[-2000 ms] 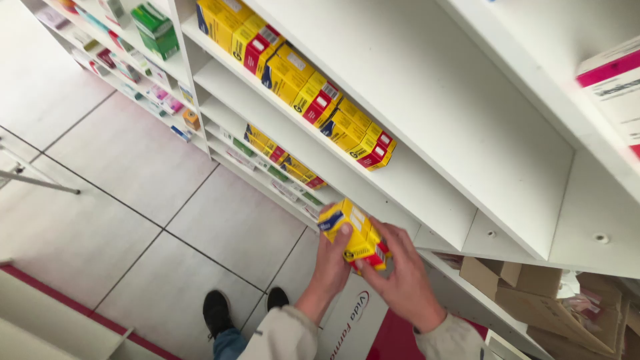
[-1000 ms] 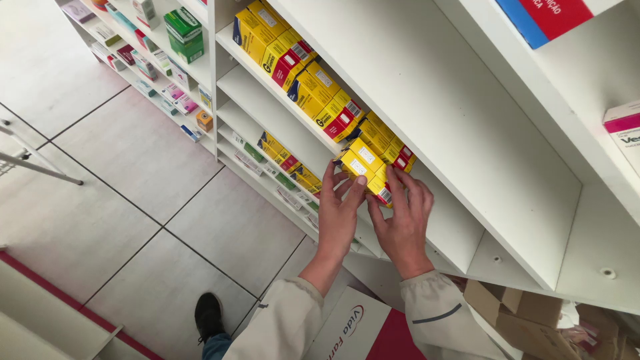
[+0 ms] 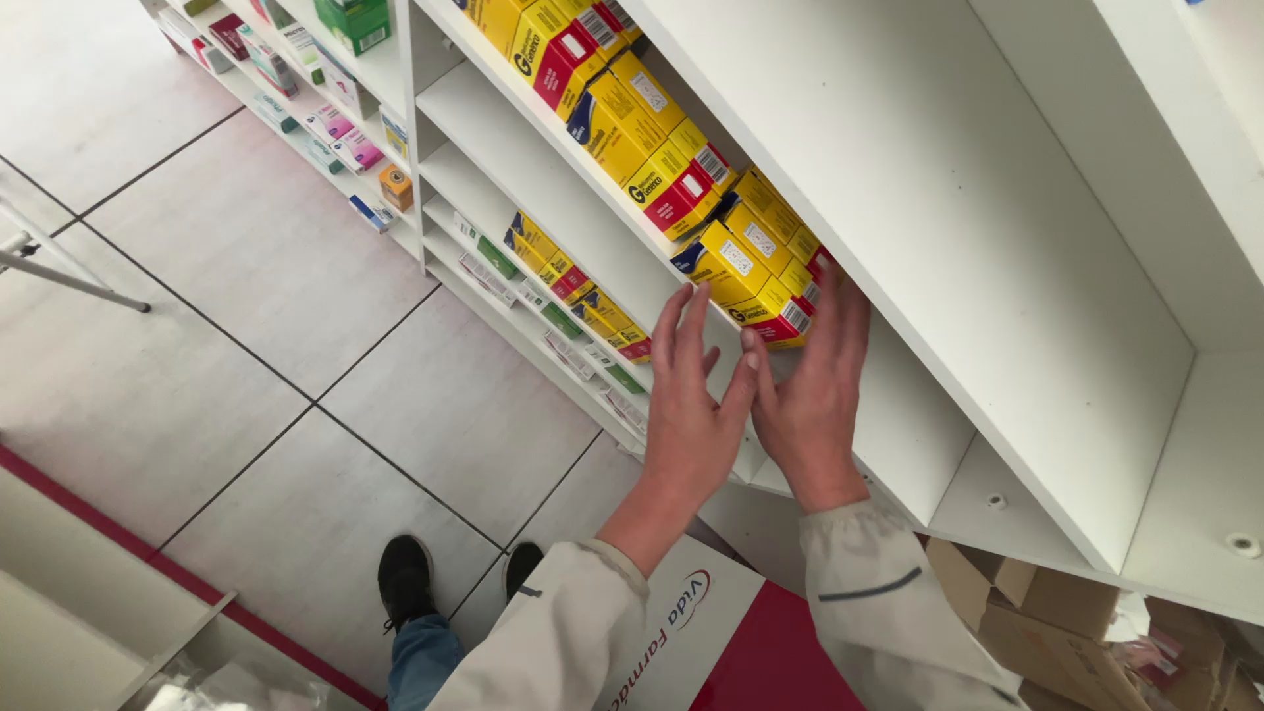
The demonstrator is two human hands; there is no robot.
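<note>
Several yellow medicine boxes with red bands (image 3: 622,123) stand in a row on a white shelf. At the row's near end sits a yellow medicine box (image 3: 741,269), its front close to the shelf edge. My left hand (image 3: 696,395) is at that box's lower left, fingers apart, with nothing in its grasp. My right hand (image 3: 820,380) lies along the right end of the boxes, its fingers partly behind them and its thumb near my left thumb. It touches the end of the group but does not enclose a box.
Lower shelves hold more yellow boxes (image 3: 568,276) and green-and-white boxes (image 3: 563,321). A green box (image 3: 355,22) stands upper left. Open cardboard boxes (image 3: 1057,642) lie at lower right, near a white and red panel (image 3: 711,632). Metal legs (image 3: 74,272) stand on the tiled floor at left.
Two seconds ago both hands held a yellow box away from the shelf. One second ago they held it at the row's near end. Now it rests there and my left hand has let go.
</note>
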